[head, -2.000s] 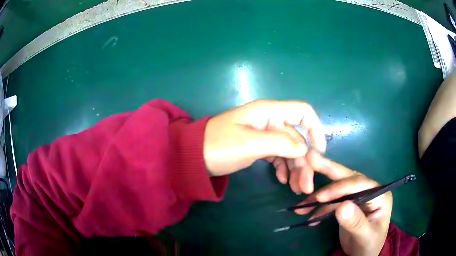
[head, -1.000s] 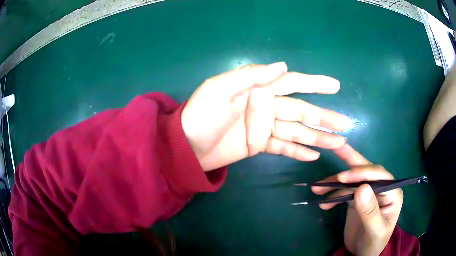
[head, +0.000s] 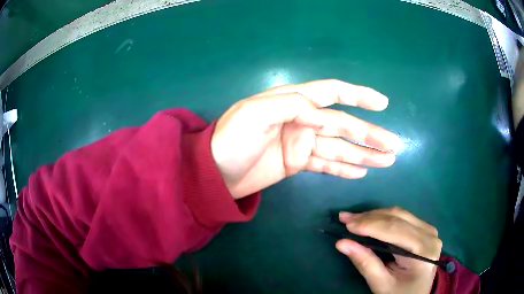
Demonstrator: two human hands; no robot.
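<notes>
My left hand (head: 304, 129) is bare, palm up, over the green bench near the middle of the view. Its fingers are spread and I see nothing held in it. My right hand (head: 396, 247) is low at the right, holding black tweezers (head: 396, 248) that point left between thumb and fingers. The tweezers' thin tip shows just left of my right thumb. Part of the tweezers is hidden by the fingers. The two hands do not touch.
The shiny green bench surface (head: 189, 63) is bounded at the far side by a pale worn strip (head: 132, 16). A white object (head: 505, 43) lies at the upper right edge. A small white piece (head: 10, 119) shows at the left edge. Dark shapes line the right edge.
My left hand had its fingers curled together near the right hand, then opened flat. My right hand has moved left and down, away from the left fingertips, and the tweezers have turned in its grip.
</notes>
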